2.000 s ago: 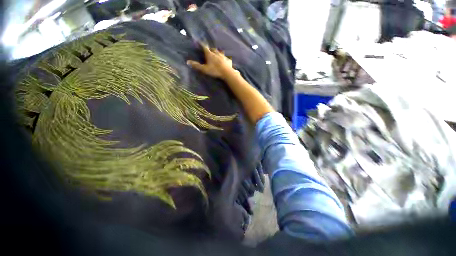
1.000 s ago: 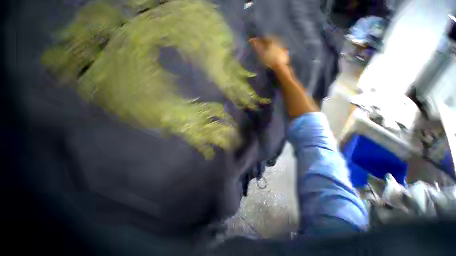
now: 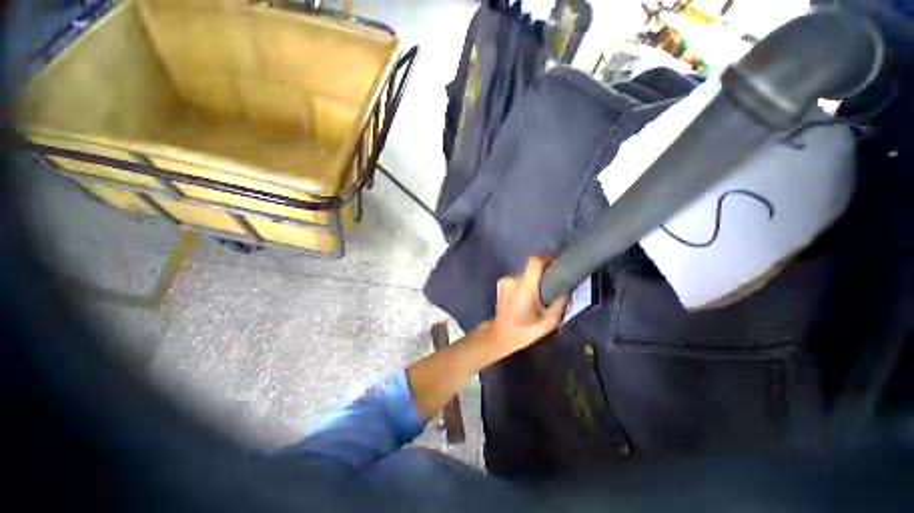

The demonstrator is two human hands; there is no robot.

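Note:
A thick grey metal tube (image 3: pixel 656 195) of the garment rack slants across the right half, with a curved elbow at its upper end. My left hand (image 3: pixel 527 307) is closed round its lower visible part, with the blue-sleeved arm coming from the bottom left. Dark grey denim shirts (image 3: pixel 692 386) hang behind and below the tube, with stitched seams and a small yellow-gold motif on the front. A pale card (image 3: pixel 732 210) marked with a black "S" hangs partly behind the tube. My right hand is not in view.
A yellow-lined cart (image 3: pixel 241 190) with a dark metal frame stands at the upper left on the concrete floor (image 3: pixel 271 341). A yellow line marks the floor below it. More dark garments (image 3: pixel 491 110) hang at the top centre.
The view has turned from the large gold wing embroidery to the rack's end. My right hand, earlier on the garments, has left the picture. My left hand now shows, holding the tube.

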